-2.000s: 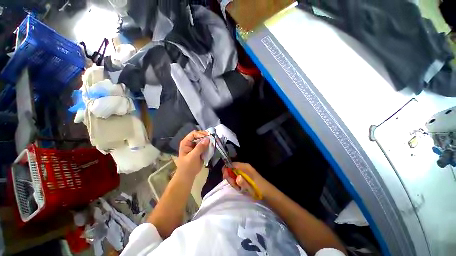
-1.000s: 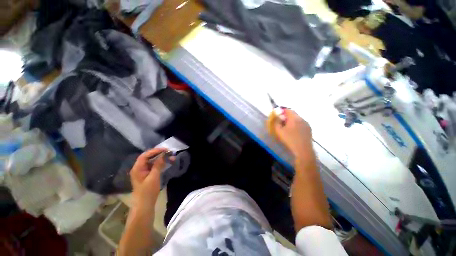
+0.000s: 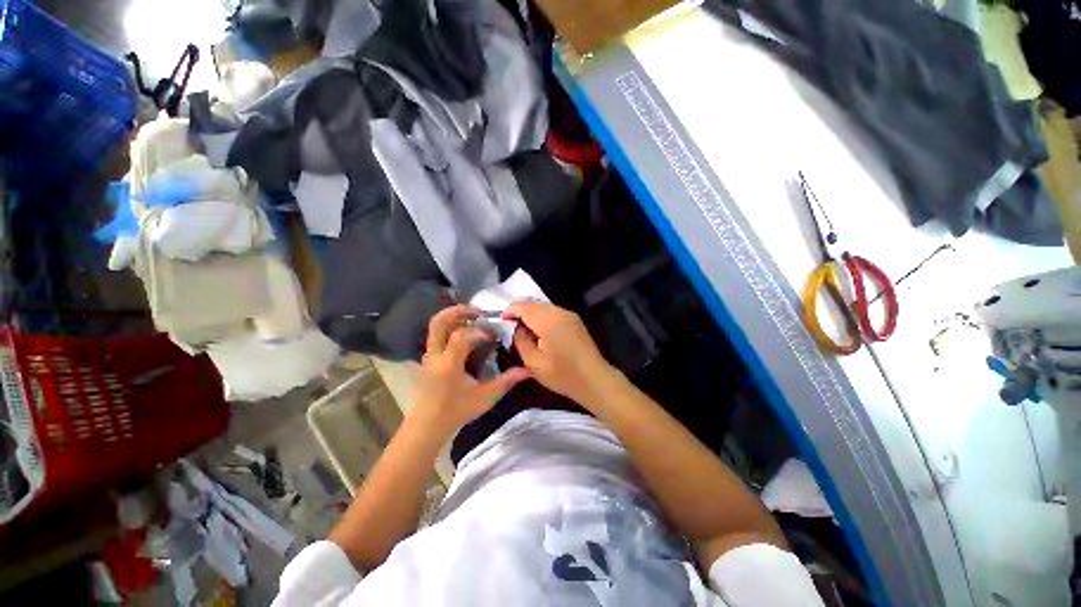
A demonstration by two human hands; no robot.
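A small grey and white cut piece [image 3: 517,288] is held between both hands in front of my lap, at the end of the grey cloth heap. My left hand [image 3: 454,365] grips its left side with bent fingers. My right hand [image 3: 557,350] grips its right side with thumb and fingers. The hands are close together and hide part of the piece. The scissors [image 3: 844,291] lie on the white table, with a yellow and a red handle loop, blades pointing to the far side.
Grey garment panels [image 3: 391,237] are heaped ahead and left. The sewing table's blue edge [image 3: 699,267] runs along my right. The machine head [image 3: 1031,320] is at far right, dark grey cloth [image 3: 901,119] beyond. Red basket [image 3: 119,403], blue basket [image 3: 59,89] and floor scraps [image 3: 219,522] are at left.
The scissors have left my right hand and lie on the table. My right hand has come back to my left and taken hold of the small piece. The camera view has swung left again.
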